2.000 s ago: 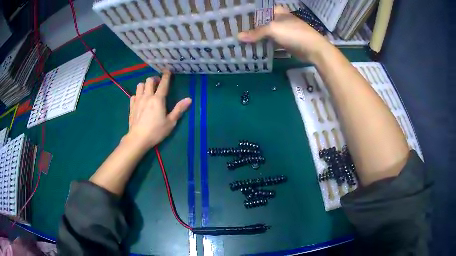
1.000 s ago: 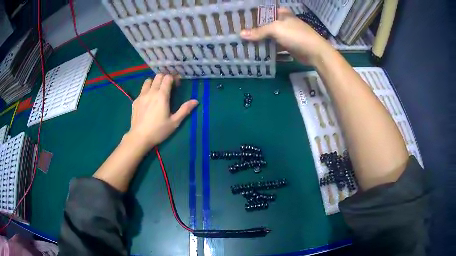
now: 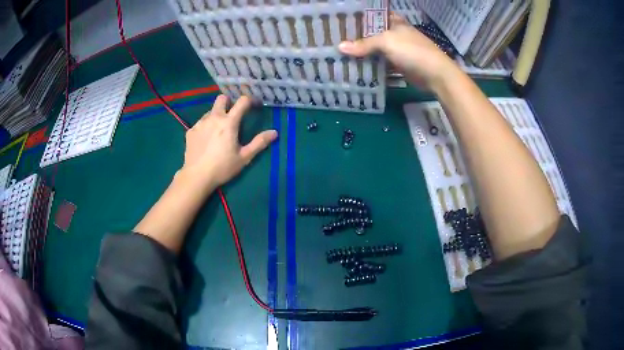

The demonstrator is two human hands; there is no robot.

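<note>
A white slotted tray (image 3: 301,51) is held tilted upright at the top centre, its lower edge at the green mat; small dark parts sit in its lower slots. My right hand (image 3: 404,51) grips its right edge, thumb on the front by a printed label (image 3: 375,22). My left hand (image 3: 217,145) is on the mat below the tray's lower left corner, fingers spread; its fingertips are near the tray edge, contact unclear. Dark ribbed driver stacks (image 3: 362,253) lie on the mat. A few loose drivers (image 3: 348,138) lie below the tray. A black probe pen (image 3: 325,314) lies near the front.
A red and black lead (image 3: 236,239) runs under my left forearm. The right-hand tray (image 3: 438,164) holds a driver heap (image 3: 465,232) beneath my right arm. Trays stand at left (image 3: 92,113) and back right (image 3: 465,24), beside a yellow tube (image 3: 532,48). A pink sleeve (image 3: 20,311) shows at lower left.
The whole view has shifted, so the bench things appear slightly further right. My right hand still holds the tray. My left fingers have spread apart more. More of the pink sleeve shows.
</note>
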